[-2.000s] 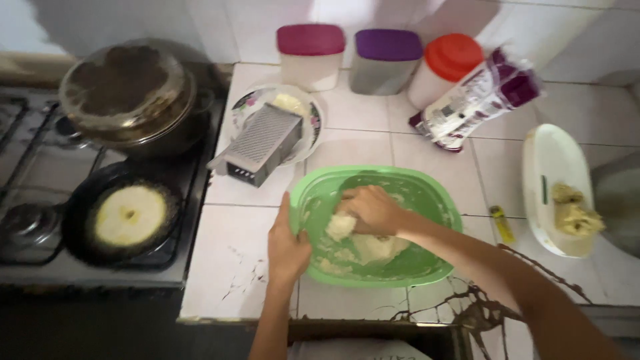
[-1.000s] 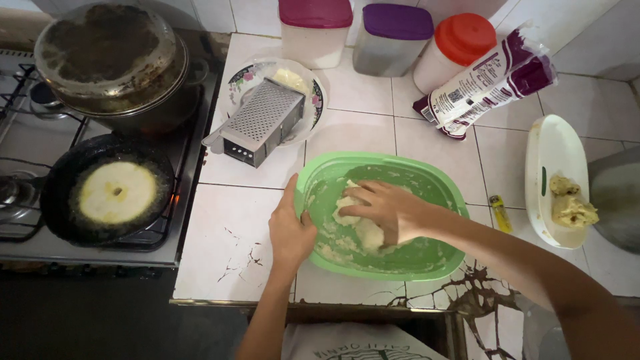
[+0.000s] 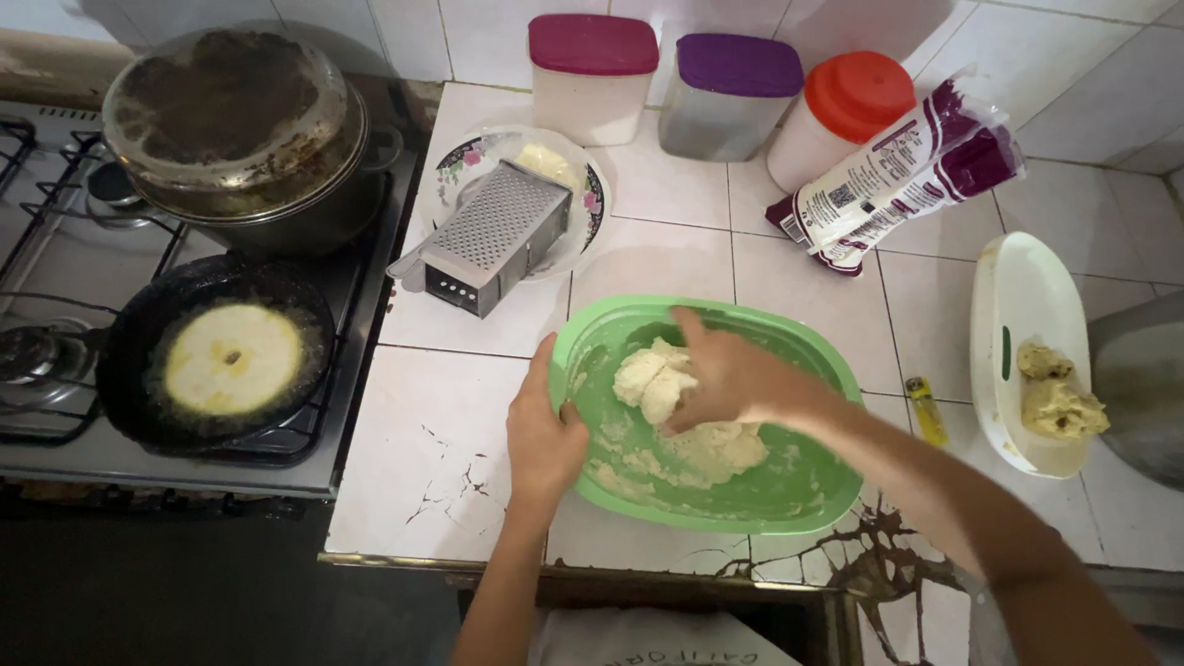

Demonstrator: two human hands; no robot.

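Observation:
My left hand (image 3: 546, 435) grips the left rim of a green plastic basin (image 3: 814, 490), its thumb on the rim. Inside the basin, my right hand (image 3: 721, 370) is slightly blurred, its fingers spread at the right side of a pale lump of dough (image 3: 652, 375). The fingertips touch the dough; whether they grip it is not plain. More soft dough (image 3: 721, 453) lies below that hand, and smears of it coat the basin's walls.
A black frying pan (image 3: 120, 370) with a round flatbread (image 3: 231, 361) sits on the gas stove beside a lidded pot (image 3: 240, 129). Around the basin are a box grater (image 3: 504, 231) on a flowered plate (image 3: 597, 231), lidded containers (image 3: 592, 92), a plastic bag (image 3: 888, 176), a lighter (image 3: 926, 412) and a white oval dish (image 3: 999, 370).
My right hand, over the dough a second ago, is now at its right side with fingers spread. The dough shows as a lump at the left and a softer part below. My left hand stays on the rim.

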